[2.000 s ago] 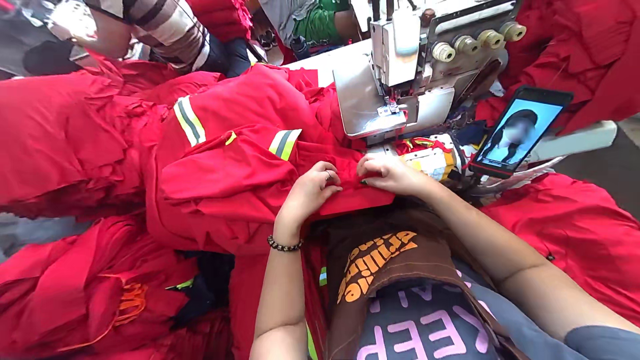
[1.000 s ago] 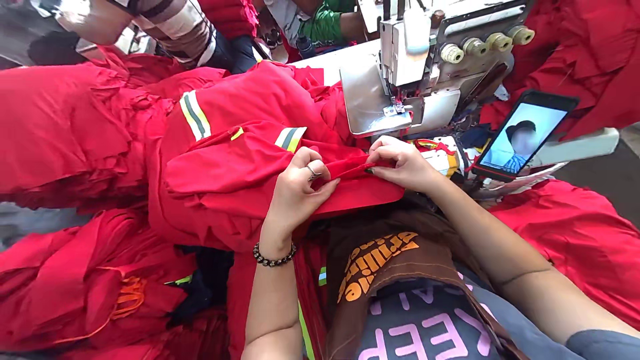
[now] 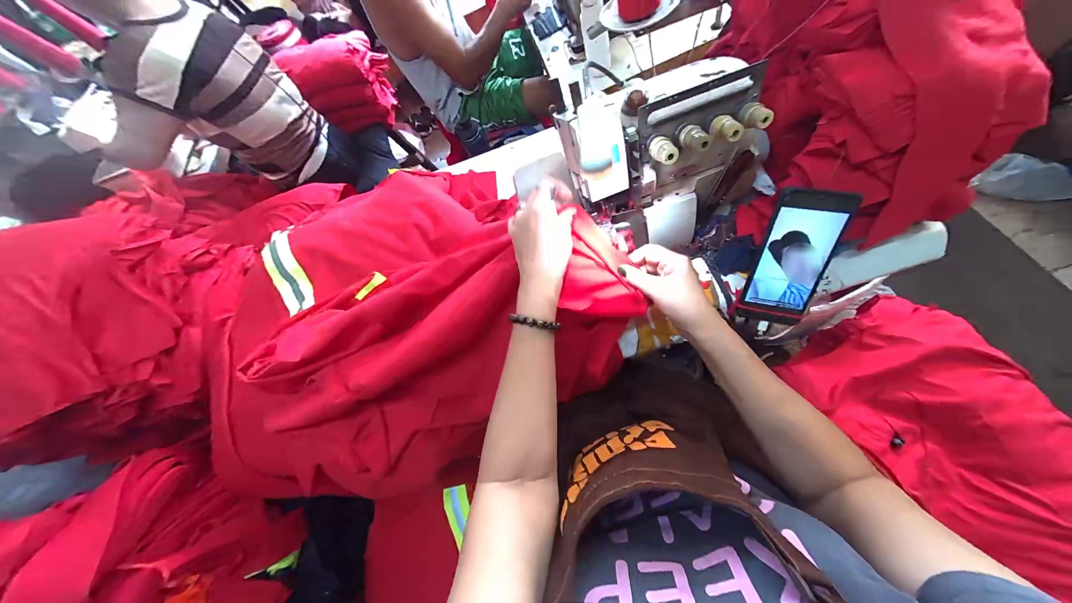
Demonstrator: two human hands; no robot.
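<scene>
A red fabric garment [image 3: 402,310] with reflective yellow-and-silver strips lies across my lap and the table edge. My left hand [image 3: 543,230], blurred at the fingers, grips its raised edge beside the metal plate of an overlock sewing machine [image 3: 670,142]. My right hand [image 3: 666,280] pinches the same cloth between thumb and fingers, lower and to the right, just in front of the machine's presser foot area. Cloth stretches between the two hands. The needle itself is hidden.
A phone [image 3: 797,255] showing a person stands right of the machine. Red cloth heaps lie at left [image 3: 92,335], upper right [image 3: 888,109] and lower right [image 3: 930,435]. One person in a striped shirt [image 3: 218,84] and another in green shorts [image 3: 502,84] are beyond the table.
Both hands have moved to the machine with the cloth edge, the left one reaching furthest forward. They were close together near my lap before. The garment has been drawn along with them.
</scene>
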